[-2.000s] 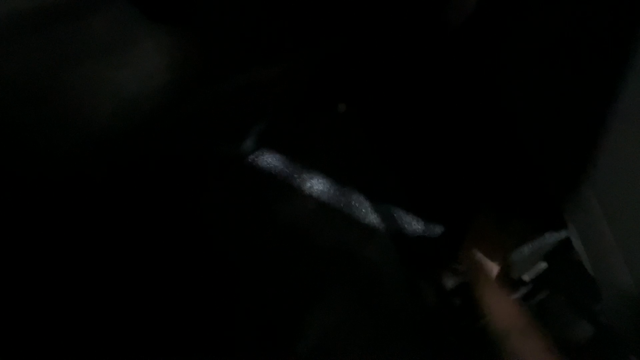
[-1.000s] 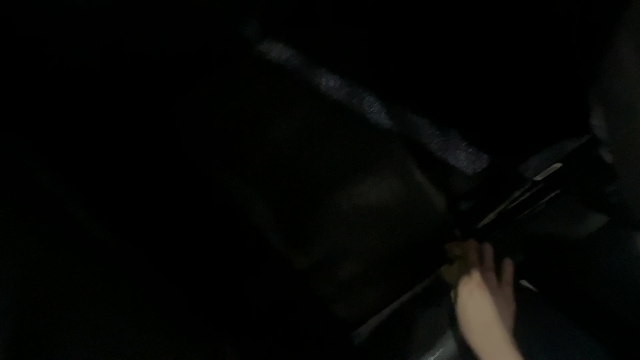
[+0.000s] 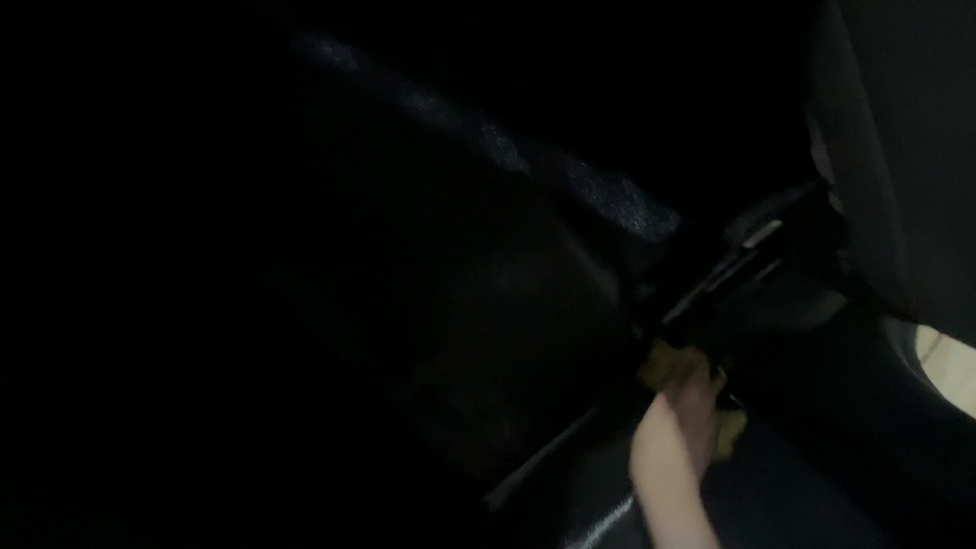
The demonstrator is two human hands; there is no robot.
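Note:
My right hand (image 3: 682, 427) reaches up from the lower right on a bare forearm. It holds a crumpled yellowish cloth (image 3: 672, 366), which shows beyond the fingers and on the hand's right side. Hand and cloth are at a dark, glossy surface that looks like a vehicle's door sill (image 3: 602, 465). Just above them run narrow light-edged strips (image 3: 720, 274). Darkness and blur hide the fingertips. My left hand is not in view.
A speckled, light-catching band (image 3: 503, 145) slants across the upper middle. A dark grey panel (image 3: 907, 152) stands at the right, with a patch of pale floor (image 3: 945, 366) below it. Most of the left side is too dark to make out.
The yellowish cloth shows more plainly around my right hand than one second ago, when the fingers looked more spread. The view has shifted since two seconds ago.

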